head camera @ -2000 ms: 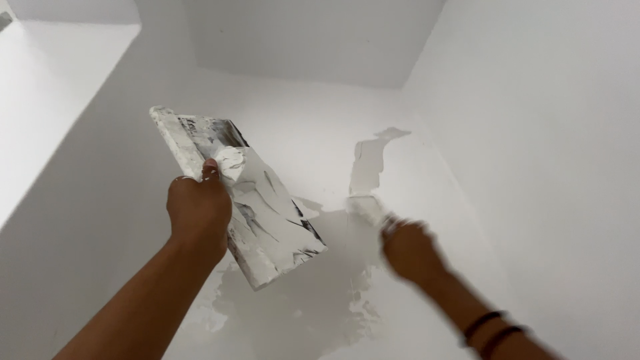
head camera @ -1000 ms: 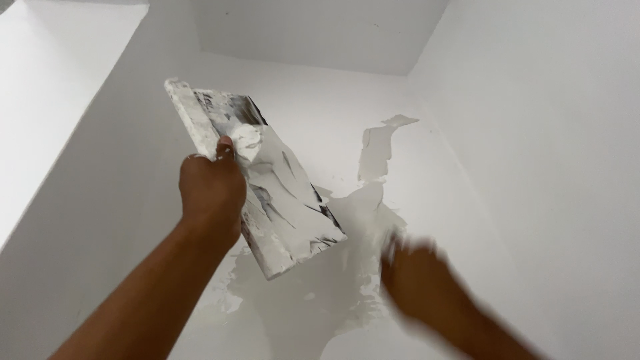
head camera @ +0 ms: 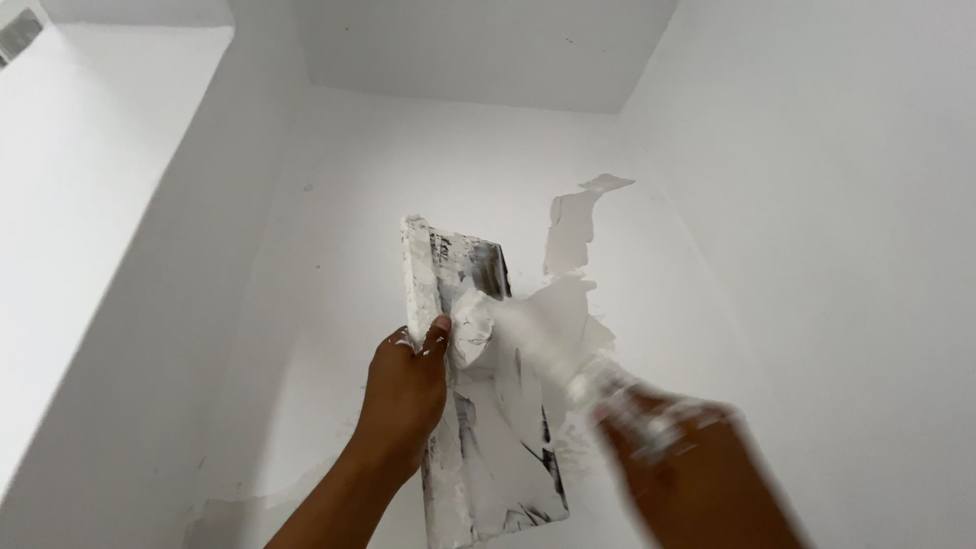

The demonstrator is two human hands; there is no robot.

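Observation:
My left hand (head camera: 408, 389) grips the thick, plaster-crusted edge of a wide flat metal blade (head camera: 515, 457), held steeply tilted in front of the wall. White filler smears its face, and a lump of filler (head camera: 473, 328) sits near my left thumb. My right hand (head camera: 671, 435), flecked with white and blurred by motion, holds a putty knife (head camera: 549, 347) whose blurred blade reaches over the wide blade beside the lump. Whether the knife touches the lump cannot be told. Behind them, a greyish patch (head camera: 572, 232) shows on the white wall.
White walls stand on the left (head camera: 175, 252) and right (head camera: 839, 229), with the ceiling (head camera: 473, 46) above. A projecting bright wall face (head camera: 91, 152) is at the upper left. Another greyish area (head camera: 221, 522) lies low on the back wall.
My right hand and the putty knife have moved from the wall patch to the wide blade. The wide blade now stands more upright in my left hand.

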